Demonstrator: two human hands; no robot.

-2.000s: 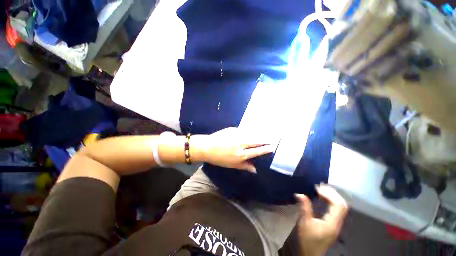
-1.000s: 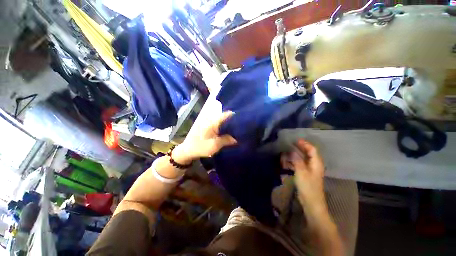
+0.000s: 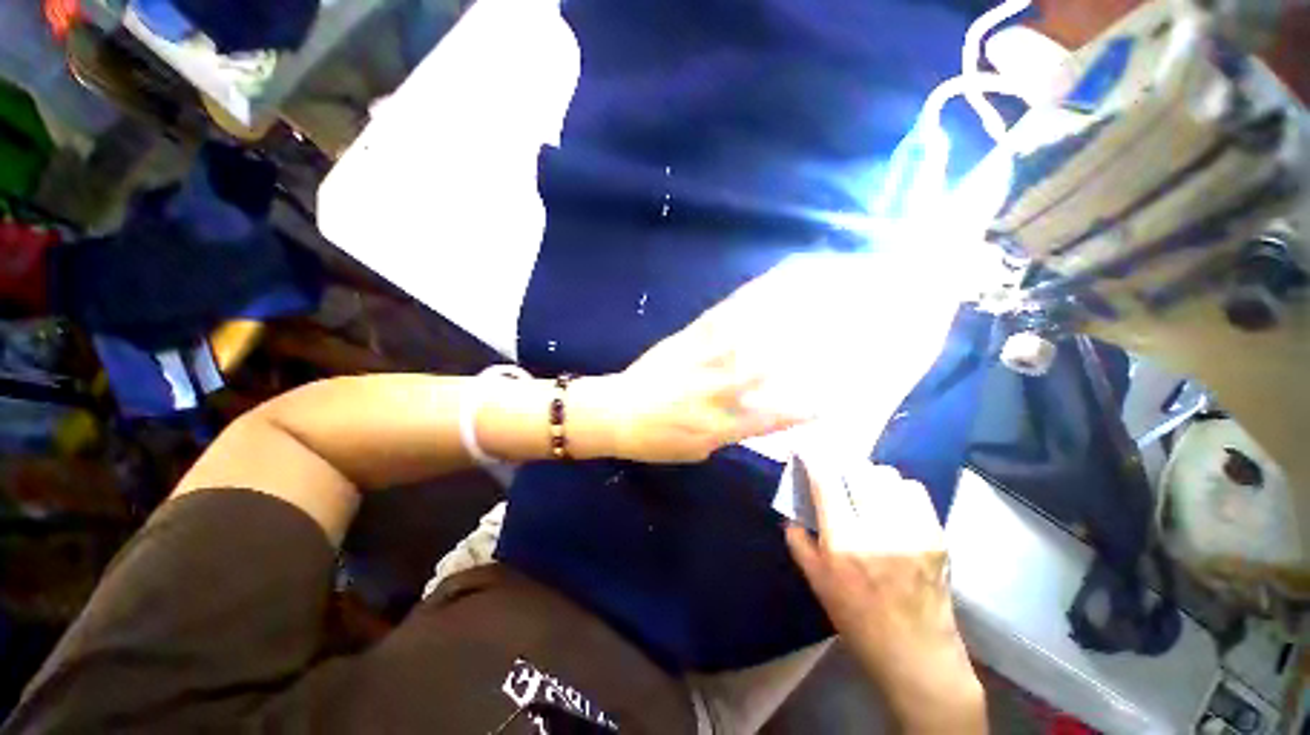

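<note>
The navy garment panel (image 3: 675,546) lies spread over the machine table and my lap, with tiny white marks on it. A white fabric piece (image 3: 826,338) lies on the panel towards the needle, washed out by the lamp glare. My left hand (image 3: 704,406) rests flat on the panel and the edge of the white piece, holding nothing. My right hand (image 3: 874,539) pinches the near end of a pale strip (image 3: 786,493) between thumb and fingers. Glare hides the presser foot and where strip and white piece meet.
The sewing machine head (image 3: 1135,158) stands at the upper right, with the curved lamp neck (image 3: 941,89) beside it. Black-handled scissors (image 3: 1125,610) and dark cloth lie on the table at right. Navy and blue cloth (image 3: 173,273) is heaped at the left.
The view swung to the machine's right side and back. The panel lies spread flat again after being bunched. My left hand has come down flat onto it; my right hand has closed on the strip's end.
</note>
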